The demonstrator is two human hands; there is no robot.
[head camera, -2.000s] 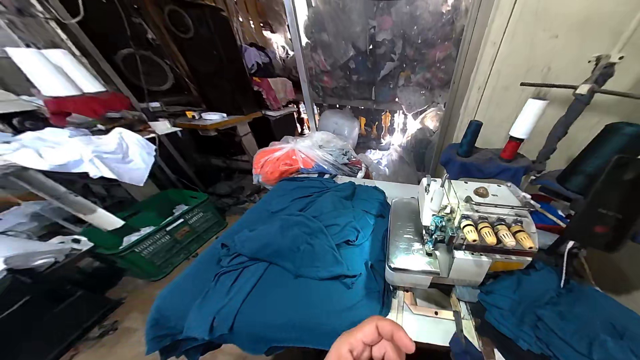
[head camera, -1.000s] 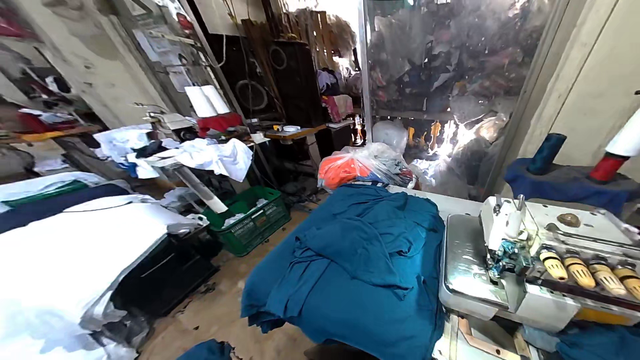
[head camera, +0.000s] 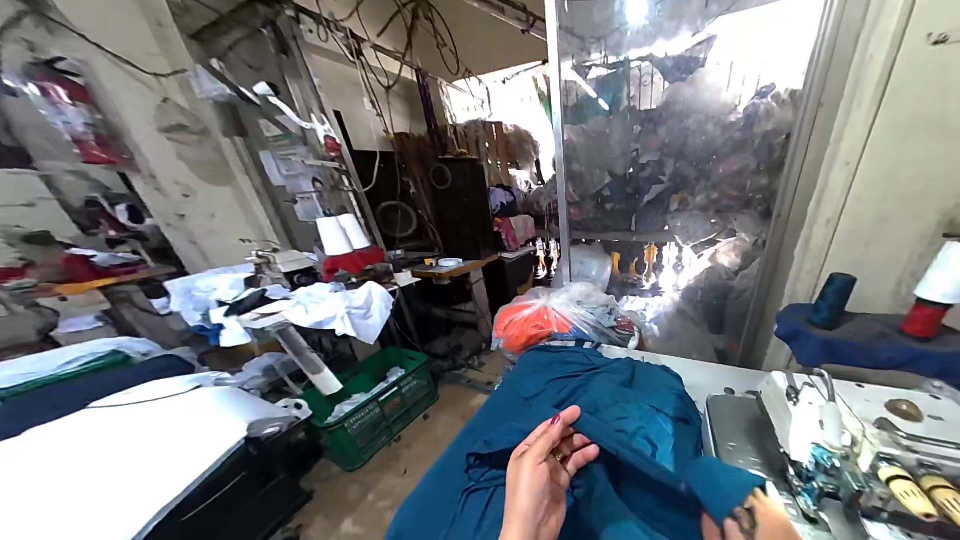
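Teal knit fabric (head camera: 517, 420) lies in a heap over the sewing table at lower centre. My left hand (head camera: 546, 469) is raised above it, palm up with curled fingers, and the fabric's edge runs by its fingertips; whether it pinches the cloth is unclear. At the bottom right my right hand (head camera: 754, 517), partly cut off by the frame, grips a folded end of the teal fabric. Just right of that hand stands a white overlock sewing machine (head camera: 847, 405) with a metal plate and cream tension dials.
Behind the fabric sits a clear plastic bag (head camera: 555, 315) with orange cloth. A green plastic crate (head camera: 375, 420) stands on the floor at left, near white cloth piles (head camera: 150, 450). Thread cones (head camera: 832, 300) stand on a blue-covered stand at right.
Both hands have come into view over the teal fabric, and part of it is now lifted at the right. The view has swung about.
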